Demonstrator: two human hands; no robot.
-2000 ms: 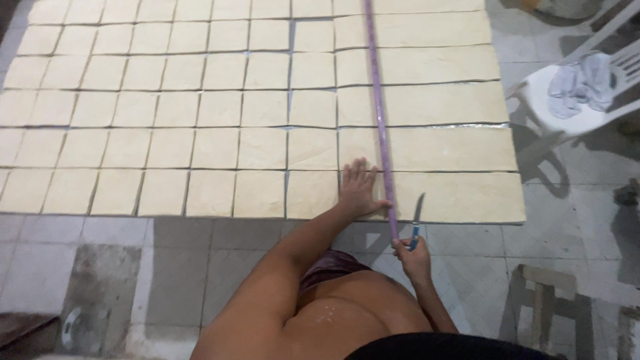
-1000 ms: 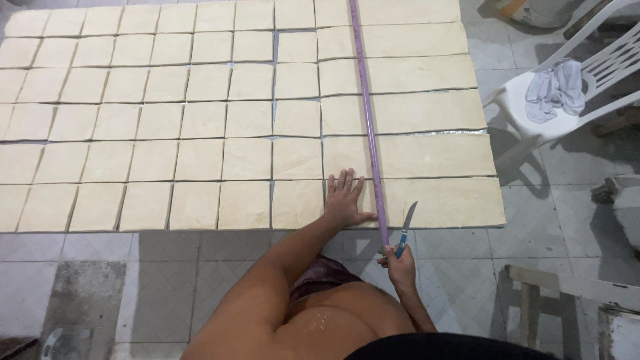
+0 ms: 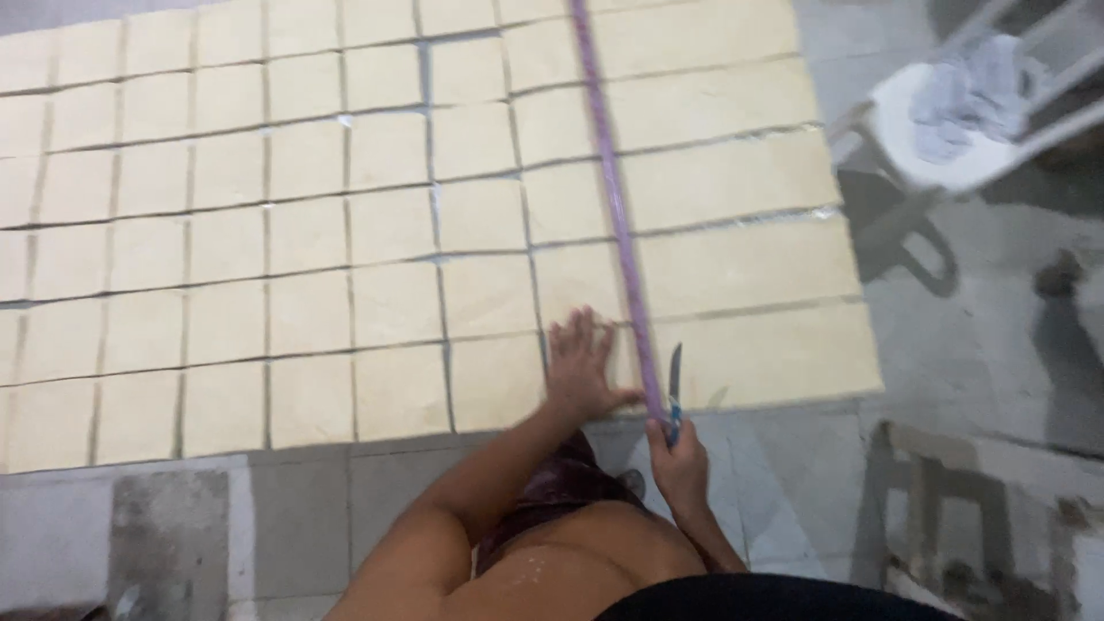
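Observation:
A large sheet of pale dough [image 3: 759,267] lies on the table, cut into rows, with squares on the left and long uncut strips on the right. Across the rows runs a long purple straightedge [image 3: 617,207]. My left hand [image 3: 585,371] is spread flat on the dough just left of it, the thumb at its near end. At the table's near edge my right hand [image 3: 677,457] grips a knife [image 3: 675,379] with a blue handle, blade pointing away from me, and its fingers touch the straightedge's near end.
A white plastic chair [image 3: 888,121] stands beyond the table's right edge, with a crumpled pale cloth [image 3: 970,103] on its seat. A wooden stool or frame [image 3: 931,457] is at the lower right on the tiled floor.
The view has shifted and turned somewhat. Both hands keep about the same places at the straightedge, and the knife remains in my right hand.

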